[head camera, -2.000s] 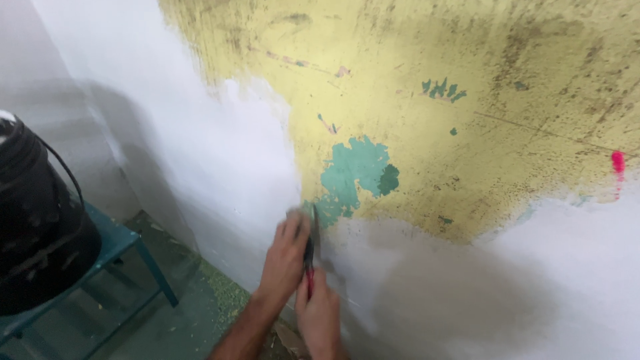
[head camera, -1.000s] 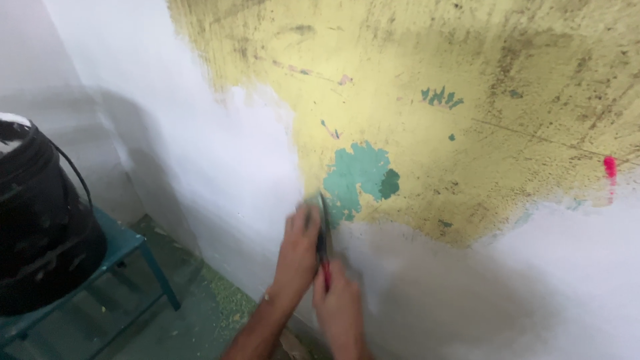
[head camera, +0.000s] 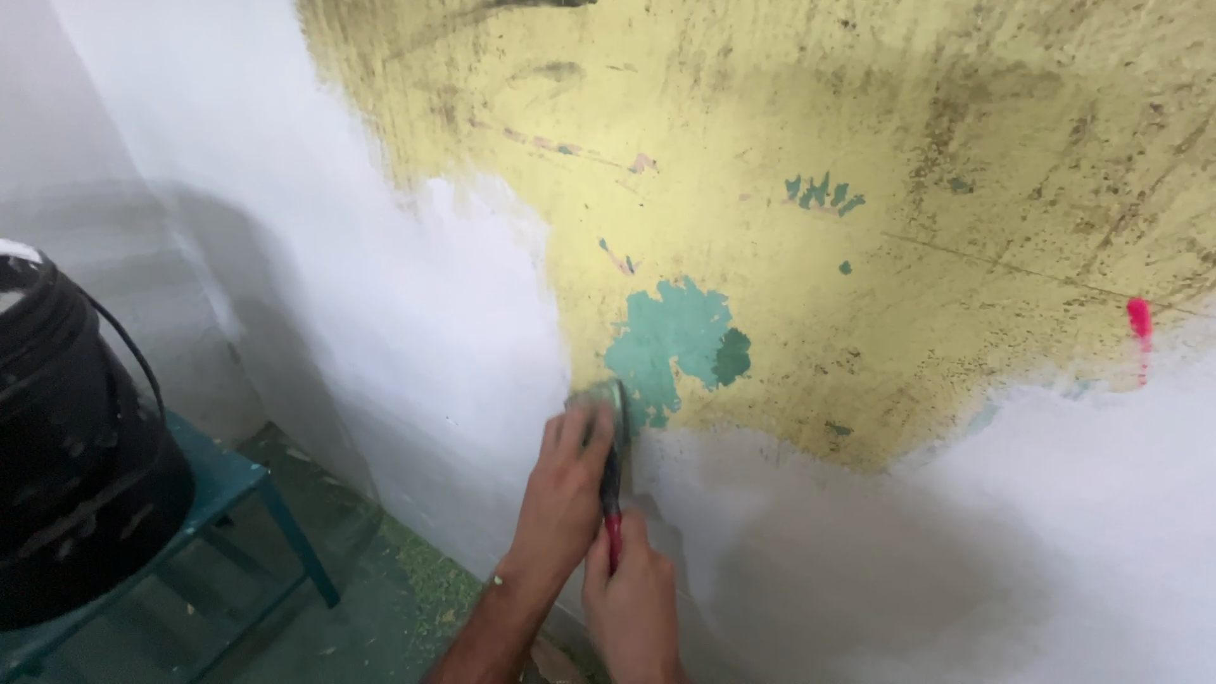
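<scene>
My right hand (head camera: 635, 594) grips the red and black handle of a scraper-like hand tool (head camera: 613, 489), whose blurred head meets the wall. Higher up, my left hand (head camera: 570, 475) presses with its fingers on the tool's head; its exact grip is partly hidden. The head touches the lower left edge of a bare green patch (head camera: 670, 337) in the yellow paint (head camera: 760, 114). White coating (head camera: 475, 313) covers the wall to the left and below.
At the left a black bucket (head camera: 85, 456) with a wire handle stands on a blue-green bench (head camera: 223, 475). Paint flakes (head camera: 432, 570) lie on the green floor along the wall's foot. A pink mark (head camera: 1139, 321) is at the right of the wall.
Both hands and the tool have shifted slightly along the lower left edge of the green patch. The tool stays in hand throughout.
</scene>
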